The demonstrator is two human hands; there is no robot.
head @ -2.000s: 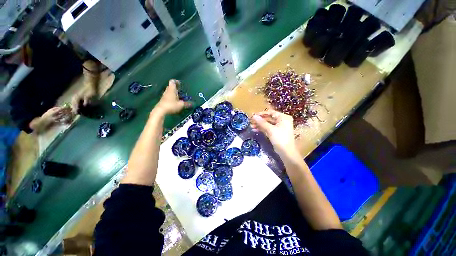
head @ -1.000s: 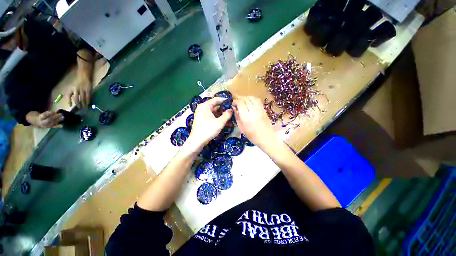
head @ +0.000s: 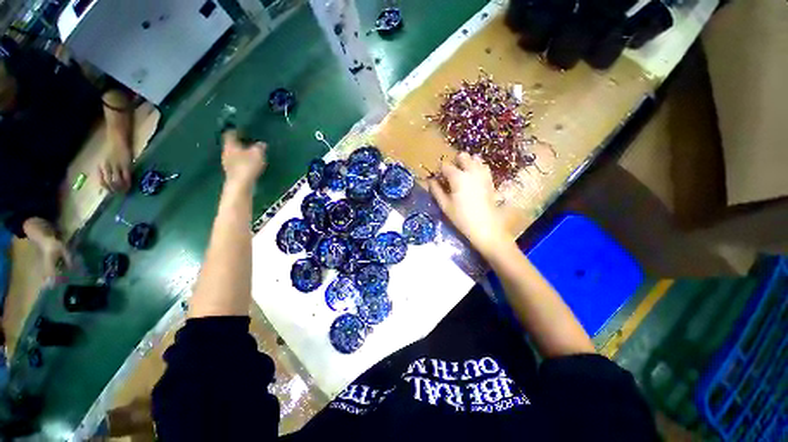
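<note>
Several round black-blue units (head: 348, 333) lie clustered on the white sheet (head: 298, 332) in front of me. A tangled heap of small red and dark wired parts (head: 484, 121) lies on the tan bench to their right. My left hand (head: 243, 160) is stretched out over the green belt, past the sheet. A blurred dark shape shows at its fingertips; I cannot tell whether it is held. My right hand (head: 467, 186) is at the lower left edge of the heap, fingertips down among loose wires. Whether it grips one is hidden.
The green conveyor belt (head: 203, 216) carries scattered units and black cylinders (head: 85, 298). A metal post (head: 350, 52) stands at its edge. Black housings (head: 562, 34) stand at the upper right. A blue bin (head: 583, 272) is below the bench. A person's hand (head: 115, 171) is across the belt.
My hands were together over a unit at the top of the cluster. They have parted: the left moved out over the belt, the right moved to the heap.
</note>
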